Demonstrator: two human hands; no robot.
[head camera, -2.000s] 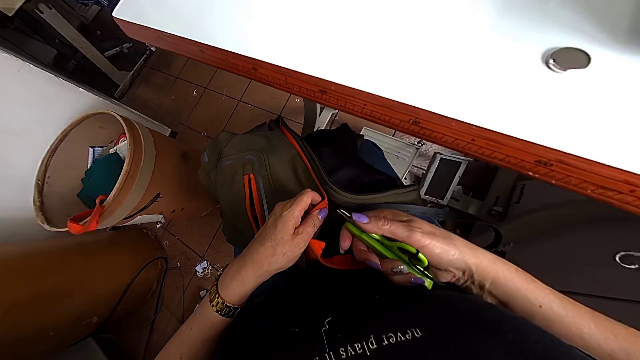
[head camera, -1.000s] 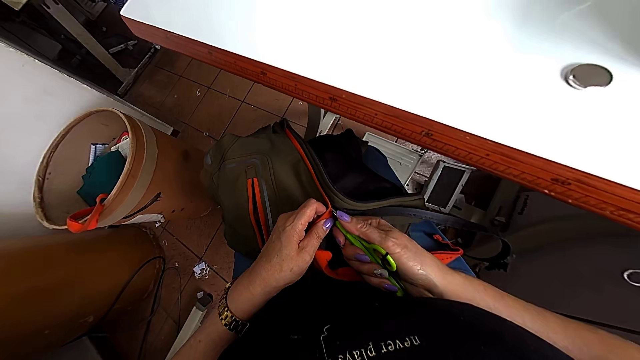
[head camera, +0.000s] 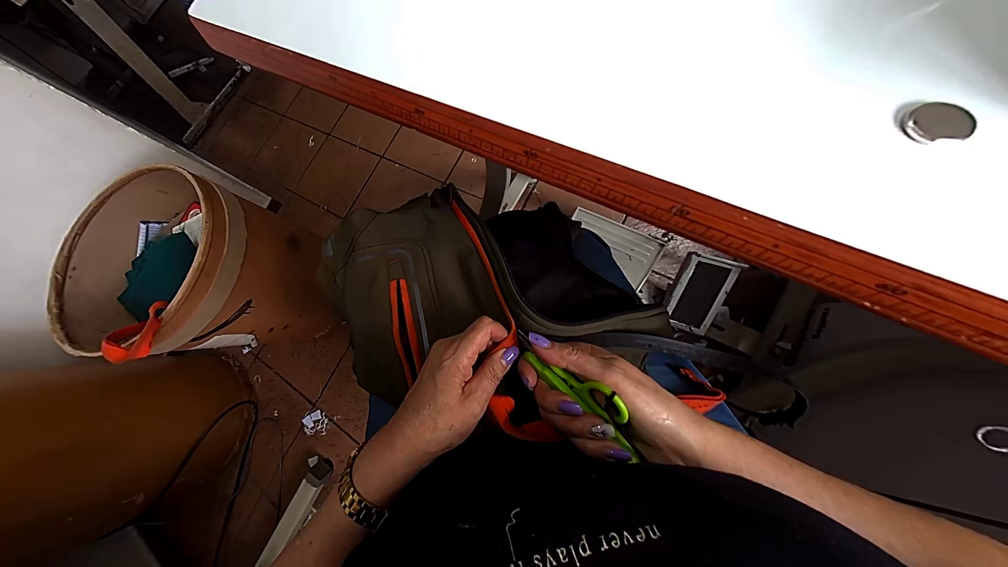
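Observation:
An olive-green backpack (head camera: 465, 268) with orange trim lies open over my lap, its dark lining showing. My left hand (head camera: 461, 378) pinches the orange edge tape (head camera: 504, 339) at the bag's opening between thumb and forefinger. Small green-handled scissors (head camera: 583, 390) rest in my right hand (head camera: 622, 394), their tips close to my left fingertips; the blades are mostly hidden, so whether they are apart cannot be told. A loose orange strip (head camera: 520, 421) hangs between and below my two hands.
Above the bag runs the white table's red-brown edge with ruler marks (head camera: 583, 173). A round cardboard bin (head camera: 220, 260) holding teal fabric (head camera: 161, 268) stands at left, an orange strip over its rim. Black cables (head camera: 252, 417), a metal leg (head camera: 295, 512) and scraps lie around the tiled floor.
Two seconds ago the scissors were held more openly, their handles plainly showing; my right hand has since closed in around them and moved nearer my left fingertips.

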